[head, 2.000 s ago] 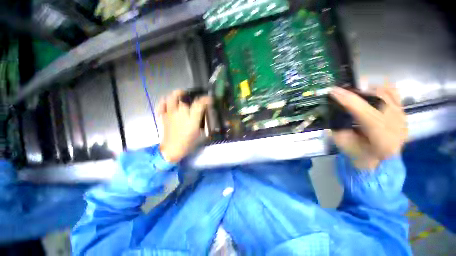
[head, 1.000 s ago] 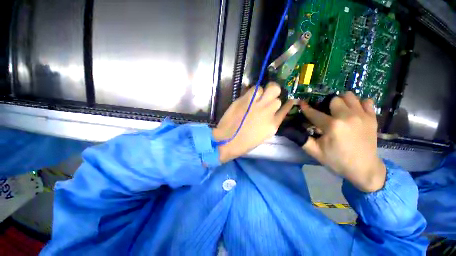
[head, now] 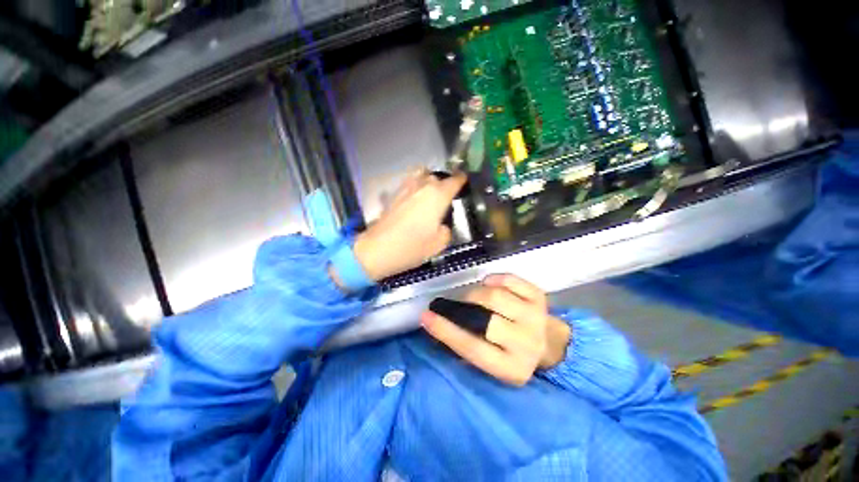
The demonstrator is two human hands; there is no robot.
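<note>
The green circuit board [head: 556, 94] lies in its black carrier [head: 695, 89] on the conveyor, right of centre. A yellow block component [head: 517, 146] stands near its lower left. Curved silver clamps [head: 659, 193] lie along the near edge, and another is at the left edge. My left hand [head: 412, 218] is at the carrier's left edge, fingers bent with a black finger cot; whether its fingertips touch or hold anything cannot be told. My right hand [head: 499, 325] is in front of the near rail, close to my smock, fingers curled, black cot on a finger, with nothing visible in it.
The silver near rail [head: 603, 259] runs across in front of me. Shiny metal plates [head: 212, 212] lie to the left. A blue cord crosses the conveyor. A person's blue sleeve [head: 786, 245] is at the right. Yellow-black tape [head: 739, 367] marks the floor.
Both hands were together at the board's near left corner. My right hand has pulled back over the near rail. My left hand is now beside the carrier's left edge. The view has shifted.
</note>
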